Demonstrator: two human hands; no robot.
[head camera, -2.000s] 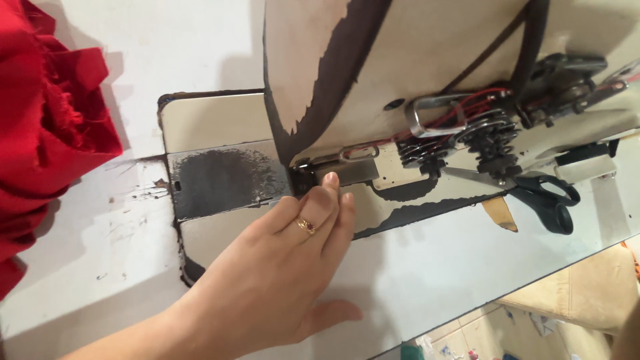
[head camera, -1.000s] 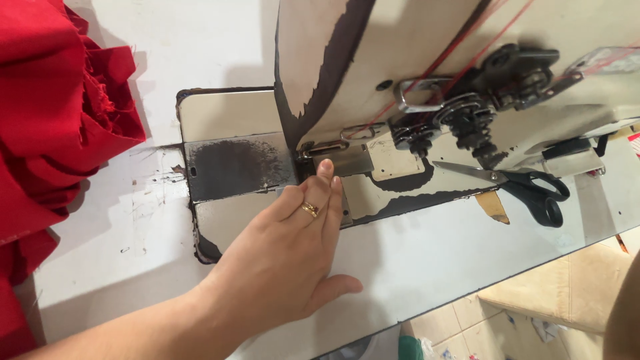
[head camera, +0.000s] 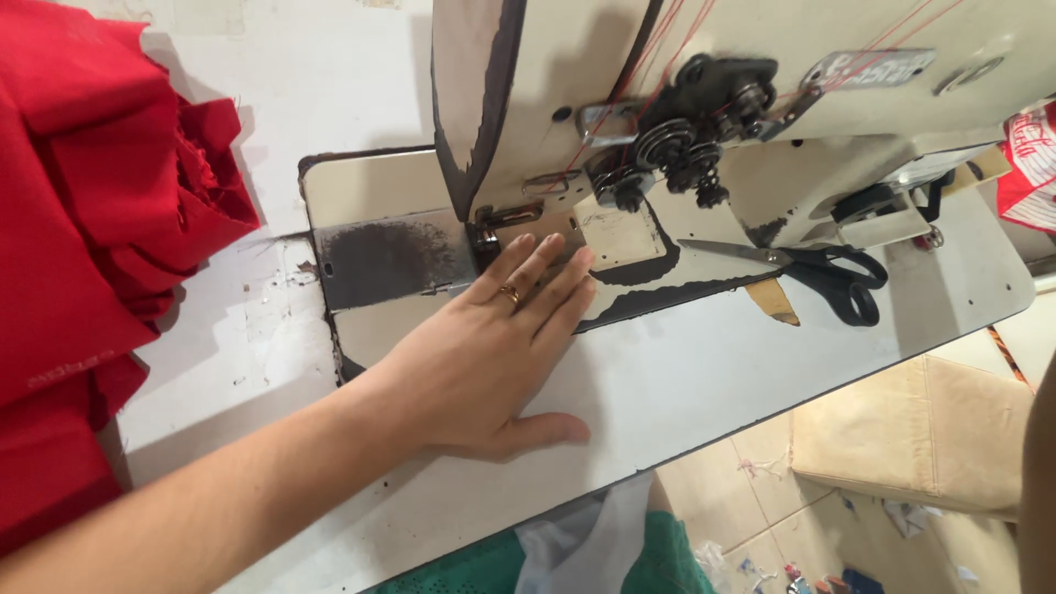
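Observation:
My left hand (head camera: 487, 355) lies palm down on the bed of a sewing machine (head camera: 379, 186), a ring on one finger, fingers slightly apart and thumb out over the white table. Its fingertips are at the metal plate just right of the presser foot area (head camera: 488, 235); the needle itself cannot be made out. It holds nothing. My right hand is out of view; only a blurred strip of arm shows at the right edge. Black-handled scissors (head camera: 841, 276) rest to the right, blades partly over the machine bed. Red thread runs to the tension discs (head camera: 664, 148).
A heap of red fabric (head camera: 91, 206) covers the left of the table (head camera: 660, 396). By the machine's base at right are a white holder (head camera: 891, 219) and a red and white printed item (head camera: 1031, 169). Below stand a beige padded seat (head camera: 907, 429) and a tiled floor with scraps.
The fingers of my left hand have spread a little apart, still at the plate by the presser foot. The scissors and red fabric stay put on the table. The view has shifted.

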